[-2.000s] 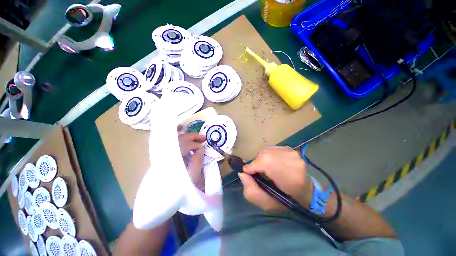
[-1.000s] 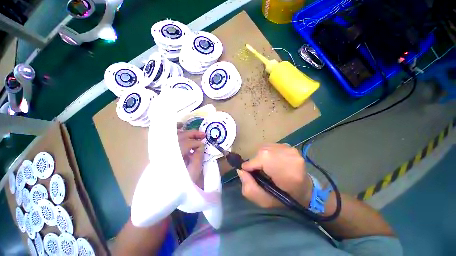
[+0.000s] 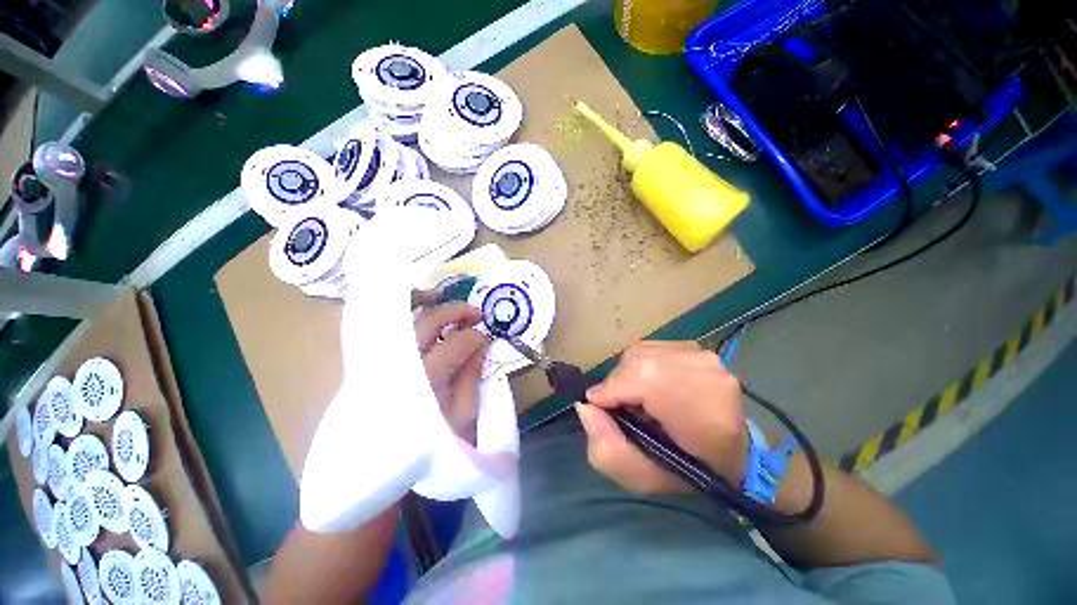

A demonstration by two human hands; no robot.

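My right hand (image 3: 671, 411) grips the black soldering iron (image 3: 661, 449). Its metal tip rests at or very near the left edge of the dark ring on a white motor cover (image 3: 516, 310). The glossy white curved housing (image 3: 384, 390) lies between my forearms, its upper end beside the cover. My left hand (image 3: 455, 355) is inside the housing's curve, partly hidden by it, with fingertips at the cover's left edge; whether they pinch a wire or part cannot be told. A small green piece (image 3: 456, 287) shows in the housing's open end.
Stacked motor covers (image 3: 472, 112) stand ahead on the brown cardboard (image 3: 638, 284). A yellow squeeze bottle (image 3: 687, 195) lies to the right, near a solder coil (image 3: 729, 130). A blue tray (image 3: 844, 213) holds black units. Grille covers (image 3: 98, 388) lie left; more housings (image 3: 224, 71) are ahead left.
My left fingers have shifted slightly and look more bent. The iron and right hand have moved slightly right, the tip still near the ring. The view has shifted a little.
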